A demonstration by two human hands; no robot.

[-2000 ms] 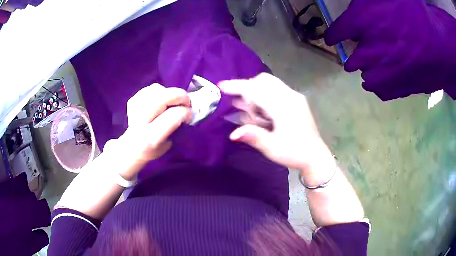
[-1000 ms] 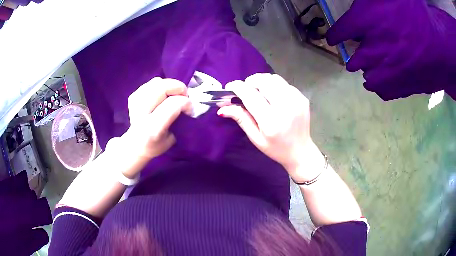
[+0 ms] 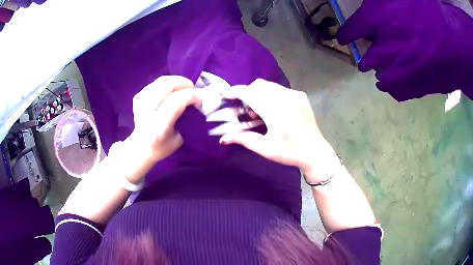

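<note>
A dark purple garment (image 3: 140, 57) lies over my lap. A small white backing piece (image 3: 210, 97) stands up from it between my hands. My left hand (image 3: 163, 111) pinches the left edge of the backing and the cloth with thumb and fingers. My right hand (image 3: 275, 124) holds silver thread snips (image 3: 225, 121), blurred, with the blades apart and pointing left, just below and right of the backing. The snips' handles are mostly hidden in my fingers.
A white table cover (image 3: 67, 36) spans the upper left. A pink basket (image 3: 78, 142) stands on the floor at left, below boxed spools (image 3: 49, 110). Purple garments hang at upper right (image 3: 415, 46) and lower left (image 3: 23, 222). A blue-edged rack (image 3: 345, 31) and a caster (image 3: 260, 19) are at the top.
The snips were lying across the backing a second ago; now their blades are spread, lower and blurred. My right thumb has moved down, away from the fingers. My left hand keeps its pinch.
</note>
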